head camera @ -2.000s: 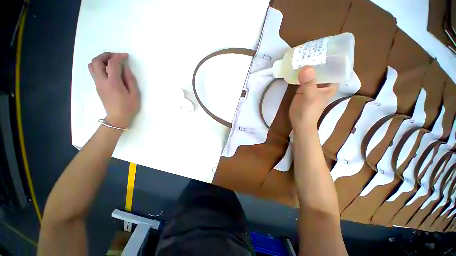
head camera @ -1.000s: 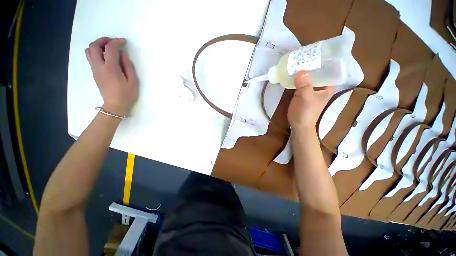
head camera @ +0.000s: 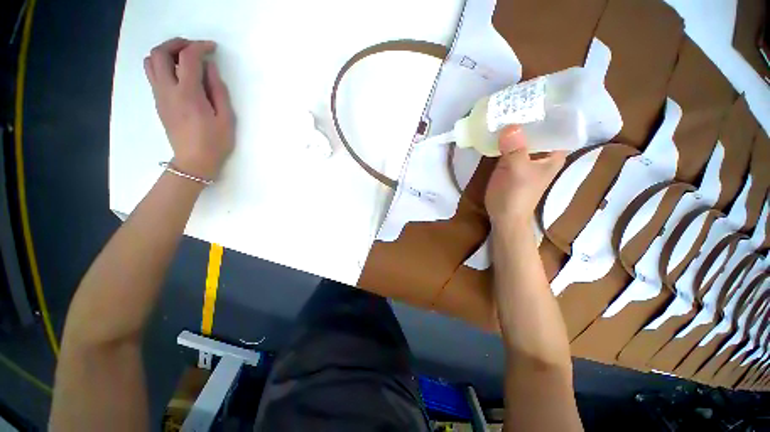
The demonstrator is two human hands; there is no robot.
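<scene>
My right hand (head camera: 522, 177) holds a translucent white glue bottle (head camera: 553, 110) with a printed label, tilted so its narrow nozzle points left. The nozzle tip is over the edge of a white reinforcement piece (head camera: 431, 181) on the leftmost brown panel (head camera: 422, 270), just below a small dark brown tab (head camera: 423, 127). Whether the tip touches cannot be told. A thin brown handle (head camera: 336, 110) arches left from this piece onto the white table. My left hand (head camera: 190, 105) rests on the white table (head camera: 262, 202) with fingers curled, holding nothing visible.
A crumpled white wipe (head camera: 318, 139) lies on the table between my left hand and the handle. More overlapped brown panels (head camera: 637, 278) with white pieces and handles run to the right. Loose brown pieces (head camera: 751, 34) lie at the far right. A grey metal frame (head camera: 215, 388) stands below the table.
The nozzle has moved down the white piece's edge, from above the small tab to just below it. The table and panels have shifted slightly in view. My left hand appears higher in the picture.
</scene>
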